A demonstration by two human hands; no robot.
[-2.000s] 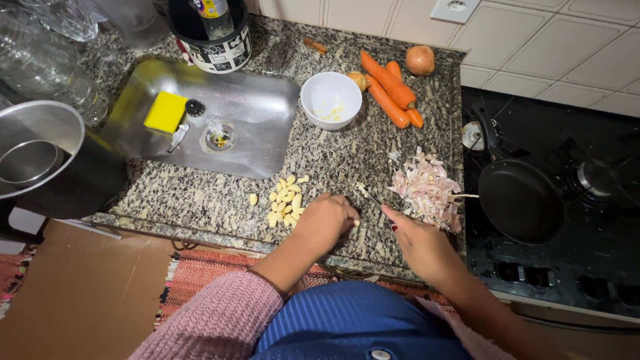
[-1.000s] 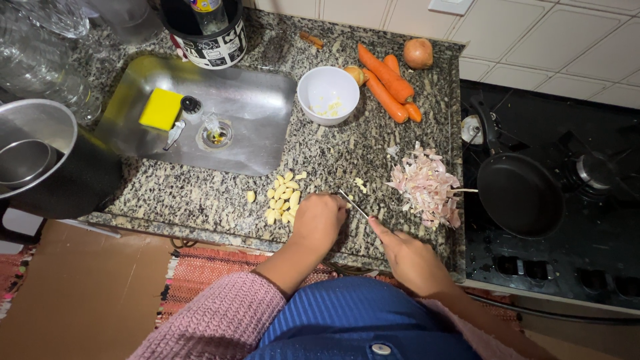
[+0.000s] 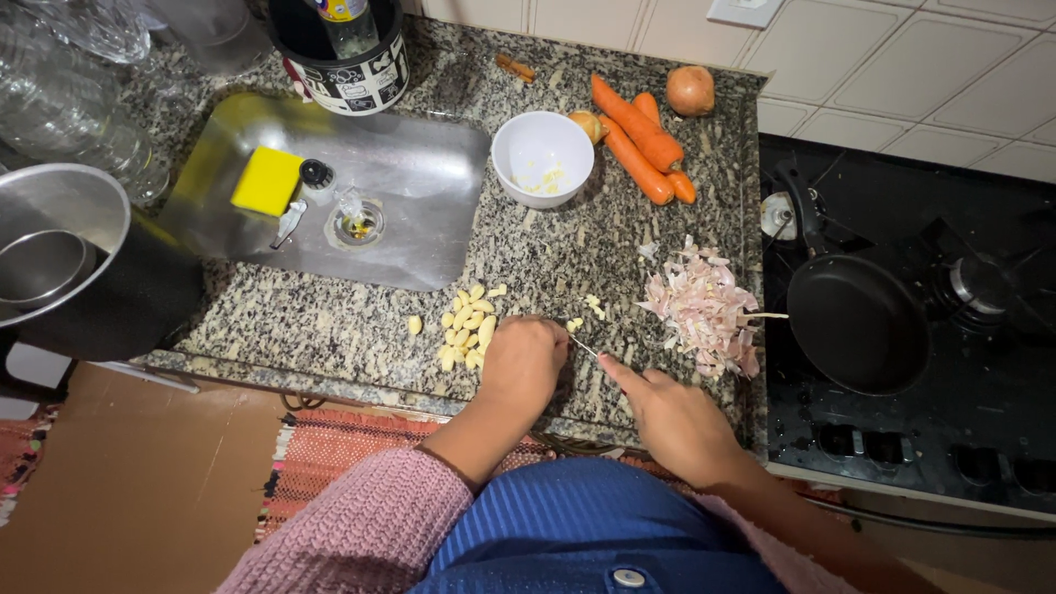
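Observation:
My right hand (image 3: 672, 412) holds a small knife (image 3: 584, 345), its blade pointing up and left over the granite counter. My left hand (image 3: 528, 355) is curled just left of the blade tip, with its fingertips hidden; whether it pinches a clove cannot be seen. Small cut garlic pieces (image 3: 594, 307) lie just beyond the knife. Peeled garlic cloves (image 3: 468, 326) are heaped beside my left hand, on its left. A pile of garlic skins (image 3: 703, 312) lies right of the knife. Farther back, a white bowl (image 3: 542, 161) has some garlic bits inside.
Carrots (image 3: 639, 140) and onions (image 3: 690, 91) lie behind, near the tiled wall. A steel sink (image 3: 396, 198) with a yellow sponge (image 3: 268, 180) is at left, beside a large pot (image 3: 157, 289). At right, a black frying pan (image 3: 858, 322) sits on the stove. A patterned bucket (image 3: 355, 78) stands behind the sink.
More small garlic pieces lie by the knife tip than two seconds ago. The knife and both hands have shifted only slightly.

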